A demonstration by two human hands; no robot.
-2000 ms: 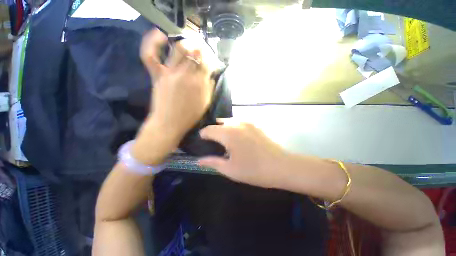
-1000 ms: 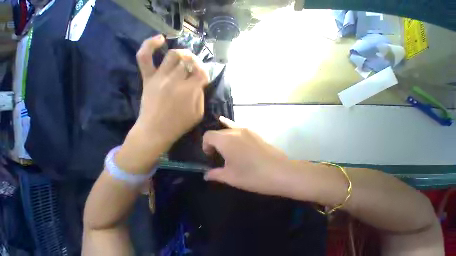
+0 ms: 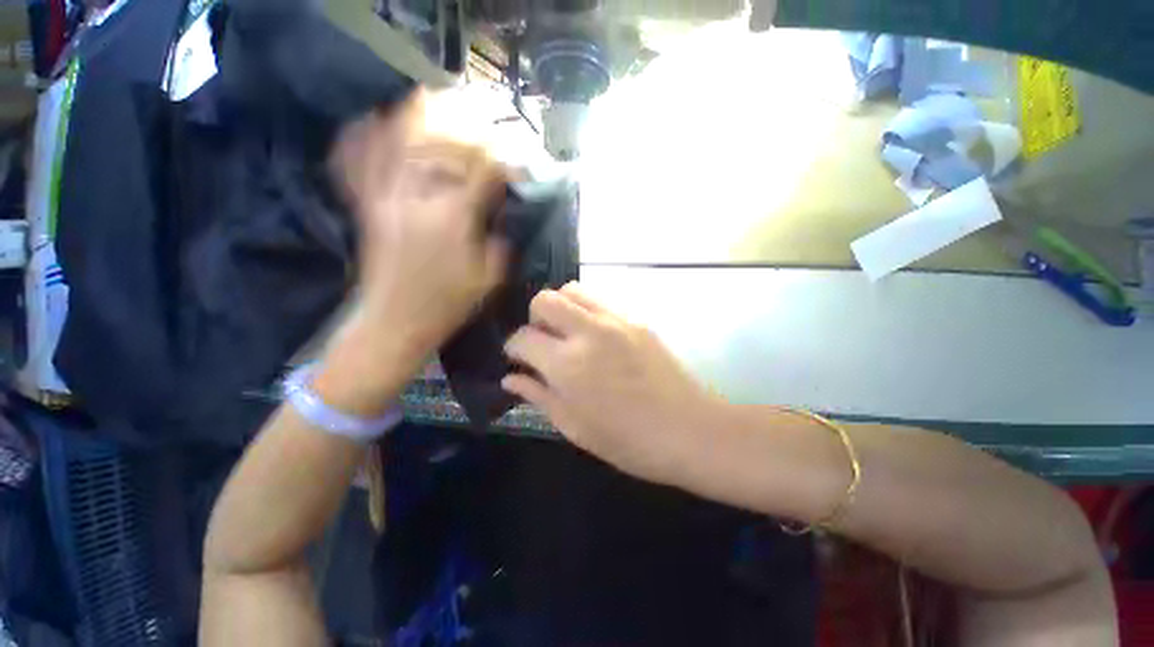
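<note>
Dark garment cloth (image 3: 253, 253) covers the left of the table, and a narrower dark part runs between my hands. My left hand (image 3: 424, 215) is blurred over this cloth, just left of and below the needle area; its fingertips are not clear. My right hand (image 3: 608, 373) is at the cloth's right edge near the table's front, fingers bent onto it, with the cloth at the fingertips. The sewing machine's head (image 3: 570, 63) is at the top, partly lost in lamp glare.
A white strip (image 3: 926, 229), blue-grey scraps (image 3: 943, 139) and a yellow label (image 3: 1047, 101) lie at the right. Blue-handled snips (image 3: 1076, 288) lie beside a green item. A mesh basket (image 3: 108, 531) is lower left. Red basket parts (image 3: 1133, 556) are lower right.
My left hand has shifted slightly and blurs with movement. My right hand's fingers have closed in on the cloth. The dark cloth at upper left has lifted and bunched beside the machine.
</note>
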